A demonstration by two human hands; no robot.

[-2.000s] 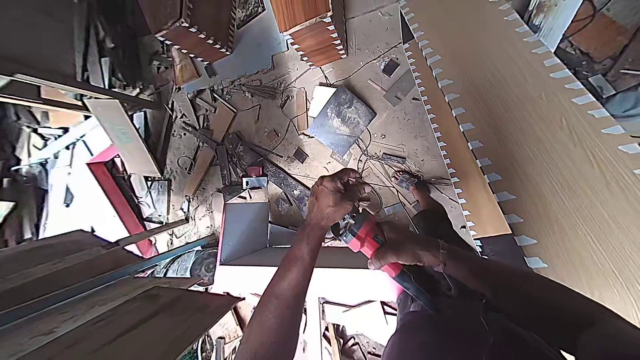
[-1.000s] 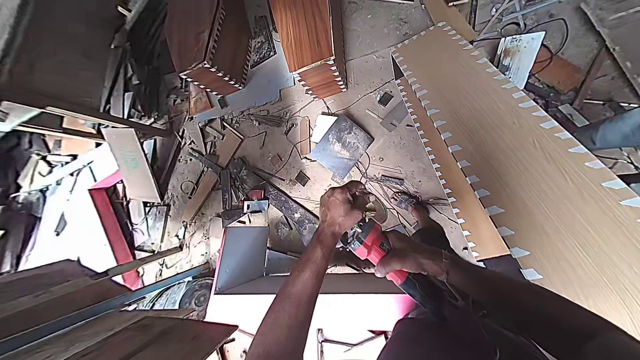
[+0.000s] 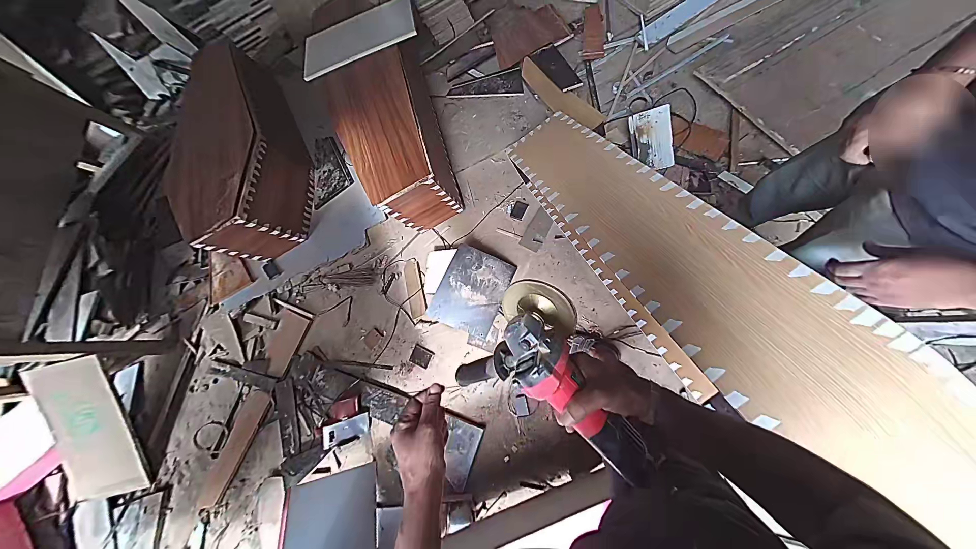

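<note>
My right hand [image 3: 598, 385] grips the red and black body of an angle grinder [image 3: 553, 377], whose round disc [image 3: 540, 305] faces away from me. The grinder's black side handle [image 3: 476, 371] points left, free of any hand. Just left of that handle, my left hand [image 3: 421, 431] is raised with its fingers pinched together at the tip; a thin dark strip [image 3: 374, 381] meets the fingertips, and whether it is held I cannot tell. Past the disc, a dark flat plate [image 3: 473, 293] lies on the floor.
A long wood-grain panel [image 3: 686, 267] edged with white tabs runs along the right. Beyond it a person [image 3: 900, 198] sits with a hand near its edge. Two brown wooden boxes [image 3: 213, 152] [image 3: 381, 122] stand at the upper left. Scrap wood and a grey panel [image 3: 332, 507] litter the lower left.
My left hand has come off the grinder and moved left. The view has shifted, bringing the person at the right into sight.
</note>
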